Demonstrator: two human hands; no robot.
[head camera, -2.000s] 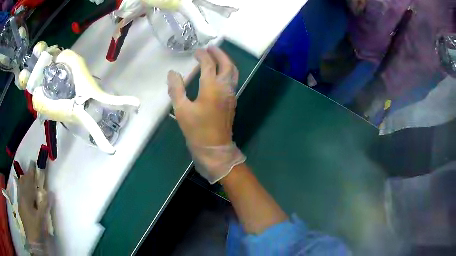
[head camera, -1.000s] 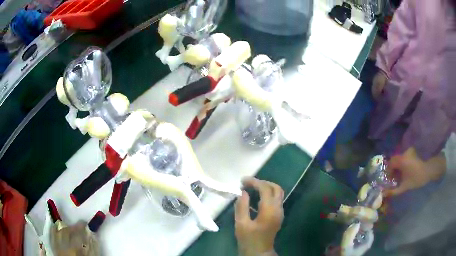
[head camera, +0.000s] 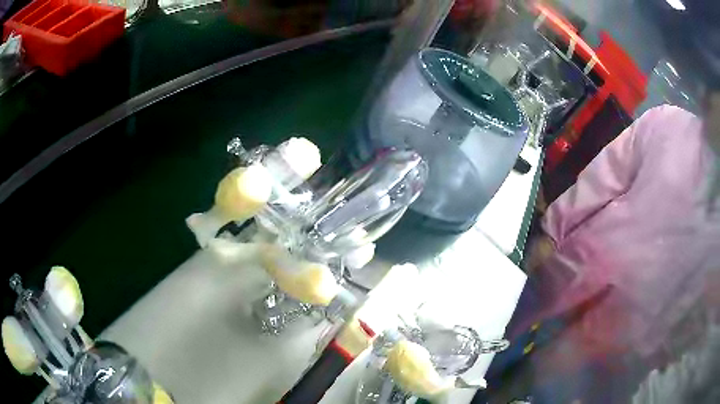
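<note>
No hand of mine shows. A clear glossy figure with matte cream parts (head camera: 367, 197) lies nearest the middle, on the white bench sheet (head camera: 170, 331). A black clamp handle with red edges (head camera: 320, 375) sticks out below it. Another clear piece with cream parts (head camera: 414, 367) is at the bottom right of the sheet, cut off by the lower edge. A third clear figure with cream ends (head camera: 103, 371) is at the bottom left, also cut off.
A grey-blue translucent tub (head camera: 450, 142) stands behind the middle figure. A red-orange divided tray (head camera: 67, 35) is at the top left. A curved rail (head camera: 213, 75) crosses the dark green surface. A person in pink (head camera: 631, 205) is at the right, blurred.
The view has swung up and toward the tub. Both my hands, seen before at the bottom, have gone out of the picture. The figures now appear lower, and the tub shows fully.
</note>
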